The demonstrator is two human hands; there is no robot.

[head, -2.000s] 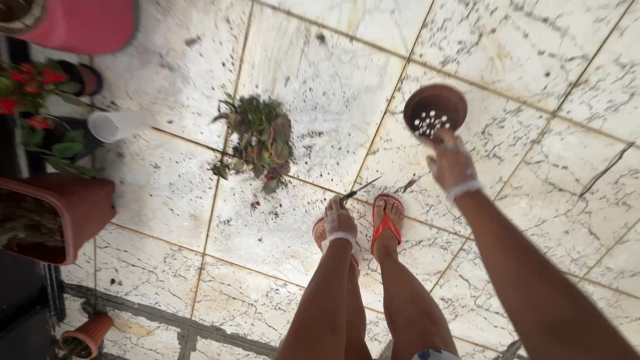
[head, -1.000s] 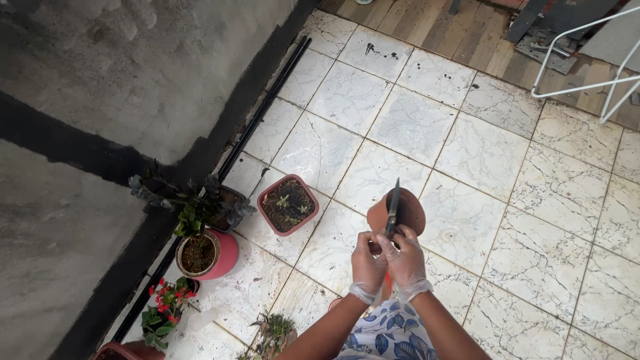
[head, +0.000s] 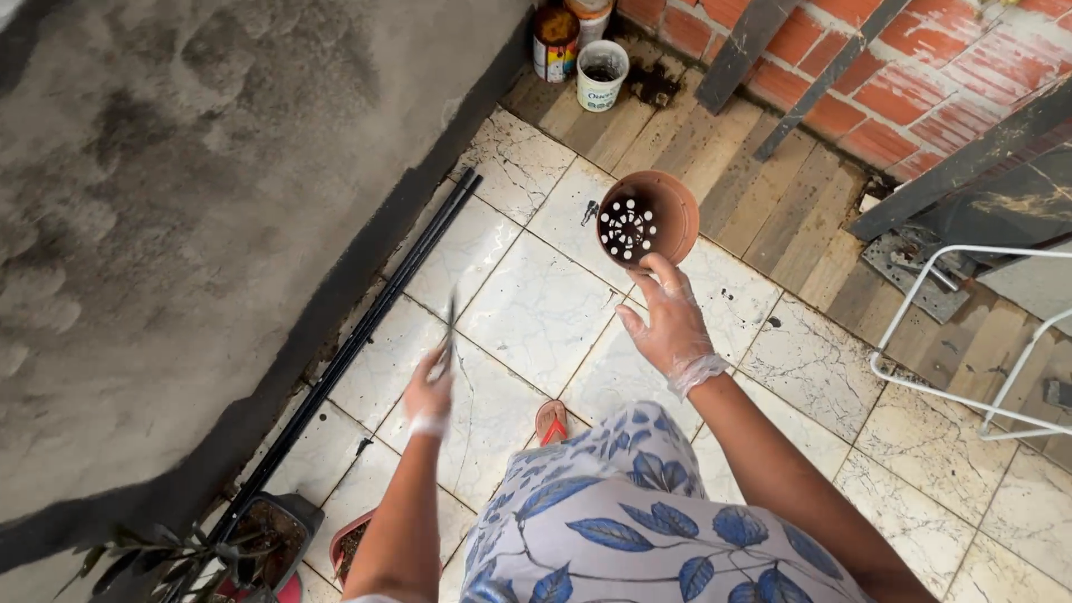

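Observation:
My right hand (head: 670,322), in a clear plastic glove, grips the near rim of a terracotta-coloured plastic pot (head: 677,209). The pot is tipped so that I see inside it, where round drainage holes show pale at its bottom. My left hand (head: 429,389), gloved too and a little blurred, is closed on a thin dark pointed tool (head: 452,322), perhaps a knife or closed scissors, pointing away from me. Both hands are apart, held above the white tiled floor.
Black rods (head: 377,310) lie along the base of the grey wall. Potted plants (head: 266,536) stand at lower left. A white plastic tub (head: 601,77) and a paint can (head: 555,43) are at the top. A white metal frame (head: 930,385) and leaning boards (head: 825,79) are at right.
The hands, together at the pot one second ago, are now apart, the left with the dark tool and the right with the pot. The view has shifted toward the brick wall.

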